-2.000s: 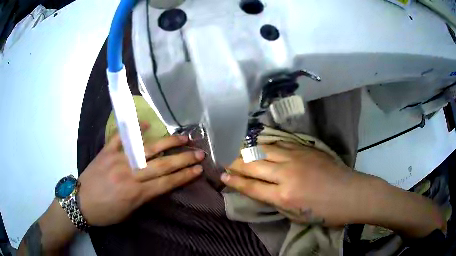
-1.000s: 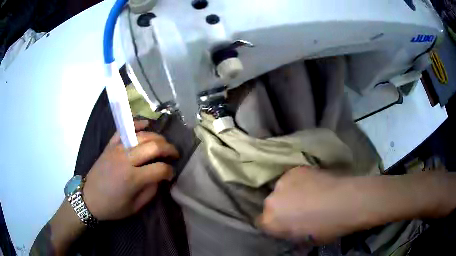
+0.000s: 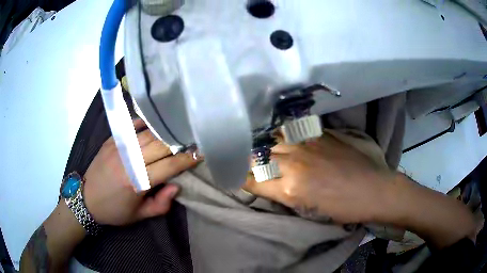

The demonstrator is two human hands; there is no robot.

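Note:
The taupe garment panel [image 3: 229, 240] lies over the ribbed dark brown panel [image 3: 139, 248] below the sewing machine head [image 3: 213, 101]. My left hand [image 3: 125, 178] lies on the cloth left of the needle area, thumb apart, fingertips close to the presser foot [image 3: 192, 152]. My right hand [image 3: 326, 178] is on the taupe cloth to the right; its fingertips are hidden behind the ridged tension knobs [image 3: 267, 170] and the pale cover [image 3: 216, 117], so its grip cannot be told. The needle is not clearly visible.
The blue tube [image 3: 109, 48] with its white end [image 3: 125, 138] hangs over my left hand. The white table [image 3: 42, 106] extends left. The machine arm [image 3: 384, 64] crosses the upper right. More cloth is heaped at lower right.
Since one second ago, my right hand has moved up and left to the tension knobs. The taupe cloth now reaches my left fingers. The olive piece is mostly hidden, and the machine head looks larger.

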